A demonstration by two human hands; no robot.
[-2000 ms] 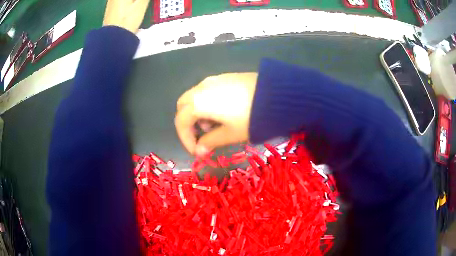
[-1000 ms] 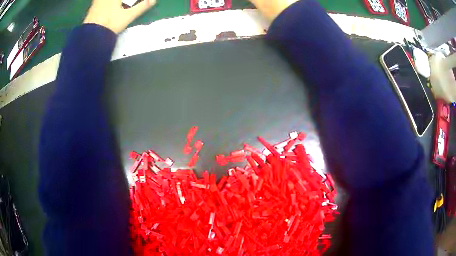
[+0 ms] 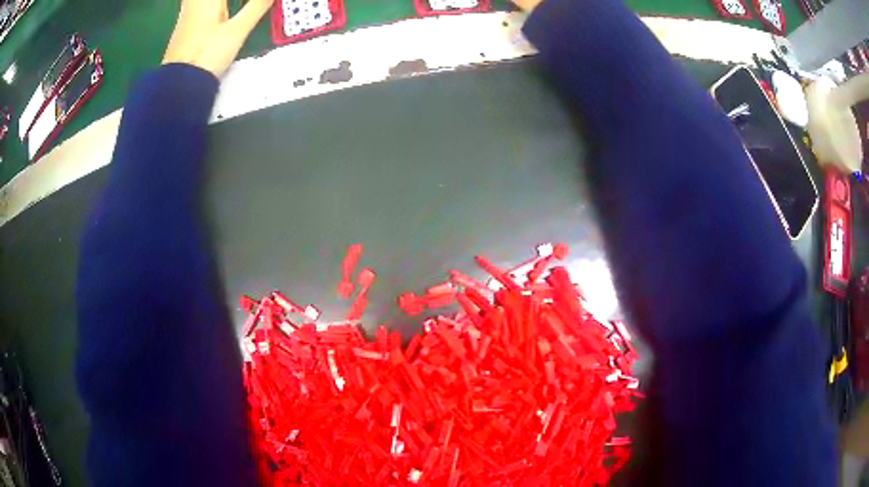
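A heap of small red strips [image 3: 448, 390] lies nearest me on the dark worktop, with a few strays at its upper edge. My left hand [image 3: 212, 36] is over the green belt at the top, cut off by the picture's edge; its fingertips are hidden. My right hand [image 3: 526, 4] is almost wholly out of the picture at the top, only a sliver by the cuff showing. A red-framed unit with a white spotted panel [image 3: 307, 15] lies on the belt just right of my left hand. Another red-framed unit [image 3: 452, 5] is cut off at the top centre.
The white belt rail [image 3: 381, 59] curves across the top. More red-framed units [image 3: 63, 99] lie on the belt at left and upper right. A smartphone [image 3: 770, 152] and a long red piece [image 3: 837, 233] lie at right. Dark cables [image 3: 21, 418] are at lower left.
My right hand moved from above the heap up to the belt and mostly out of the picture. The red-framed units have shifted in view. The heap looks much the same.
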